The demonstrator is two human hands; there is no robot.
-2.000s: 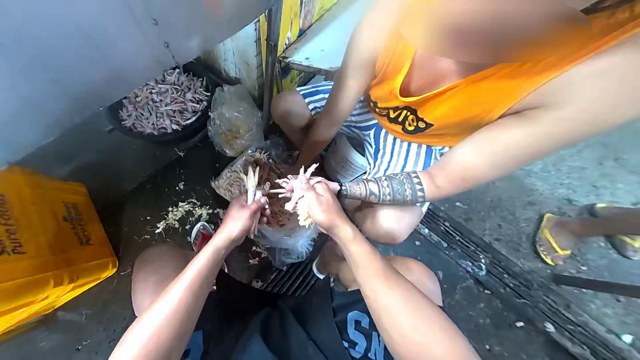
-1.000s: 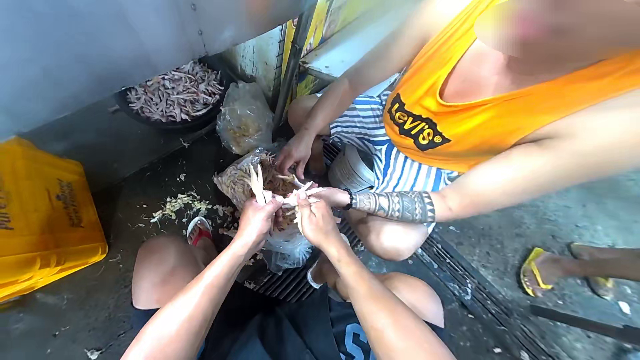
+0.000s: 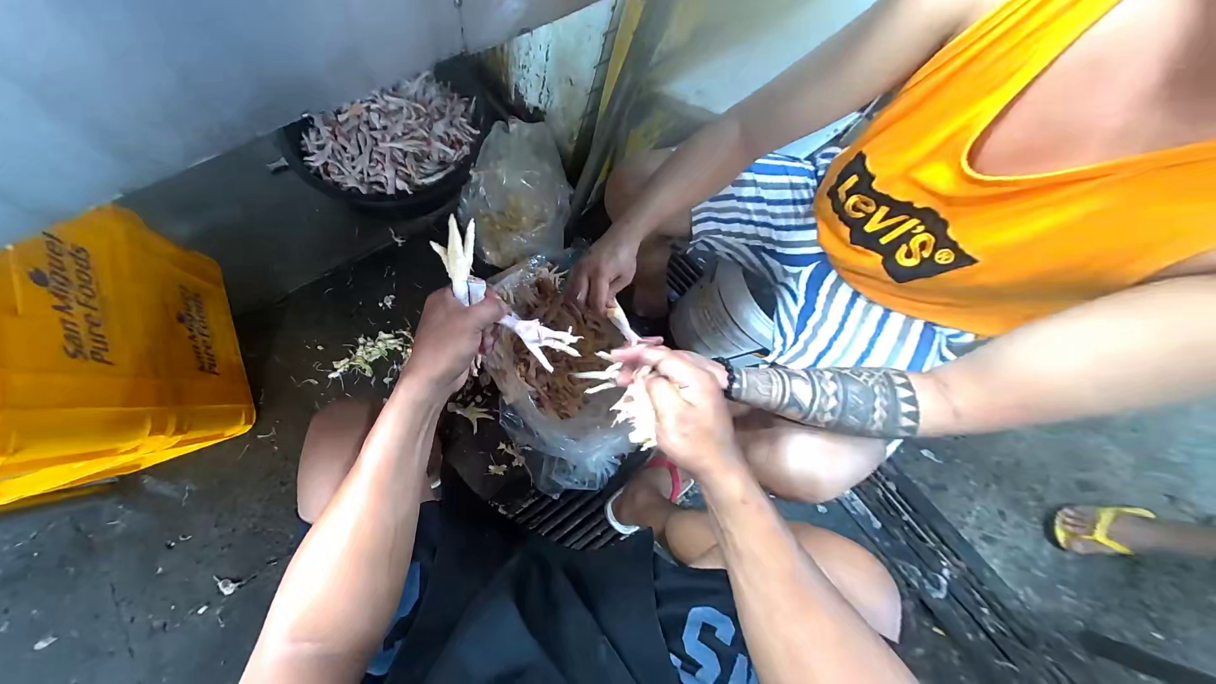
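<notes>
Pale chicken feet [image 3: 458, 255] stick up out of my left hand [image 3: 446, 337], and another foot [image 3: 541, 338] points right from it; the fingers are closed on them. My right hand [image 3: 686, 408] is shut on several pale chicken feet [image 3: 635, 410]. Between my hands a clear plastic bag [image 3: 570, 446] holds many brownish chicken feet [image 3: 551, 375]. A co-worker's hand [image 3: 604, 271] reaches to this bag from above and touches a foot. The co-worker's other hand, at the tattooed forearm, is partly hidden behind my right hand.
A black basin [image 3: 399, 201] heaped with chicken feet [image 3: 389, 138] and a tied plastic bag [image 3: 518, 190] stand behind. Yellow crates [image 3: 114, 351] are at left, yellowish scraps [image 3: 375, 353] on the floor. A white bucket [image 3: 722, 313] is beside the seated co-worker; a foot in a yellow sandal [image 3: 1102, 530] is at right.
My hands, close together one second ago, have moved apart, each with chicken feet in it. The co-worker's hand remains near the open bag.
</notes>
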